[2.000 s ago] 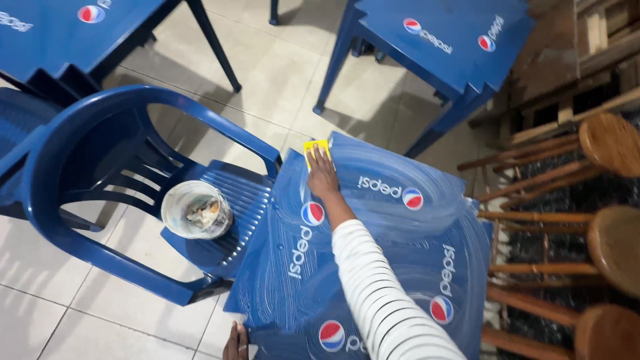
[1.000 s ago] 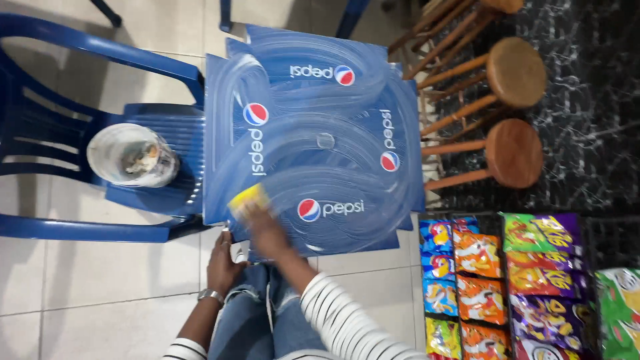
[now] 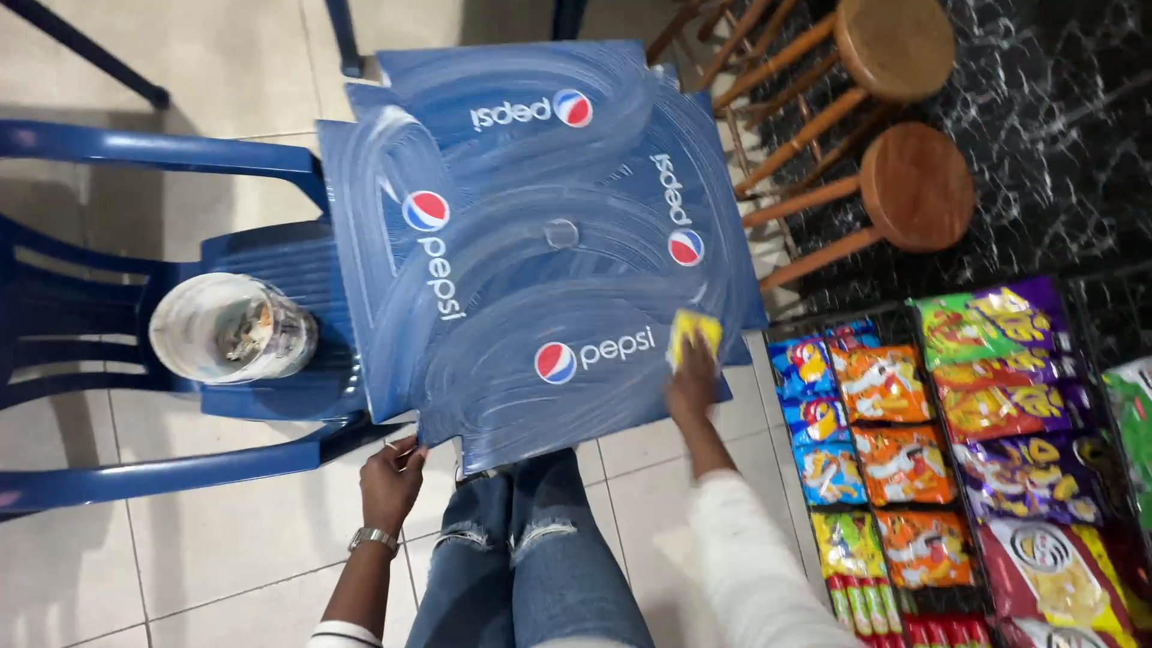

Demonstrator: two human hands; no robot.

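Note:
A blue plastic Pepsi table (image 3: 504,270) lies in front of me, its top streaked with whitish, wet-looking swirls. My right hand (image 3: 691,373) presses a yellow sponge (image 3: 697,335) on the tabletop near its right front corner; hand and sponge are slightly blurred. At the near left corner, the fingertips of my left hand (image 3: 393,477) grip the table's edge. To the left, a whitish plastic tub (image 3: 193,328) with something pale and crumpled in it rests on the seat of a blue plastic armchair (image 3: 279,261).
Wooden stools (image 3: 918,187) stand close to the table's right side, by a black marbled surface (image 3: 1035,135). A rack of colourful snack bags (image 3: 900,468) is at the lower right. Legs of other blue furniture (image 3: 342,36) reach in at the top. Light floor tiles (image 3: 225,540) lie below.
Since a second ago my right hand and the sponge have moved right across the near side of the tabletop. Two seconds ago they were at its far edge. My left hand remains by the near left corner.

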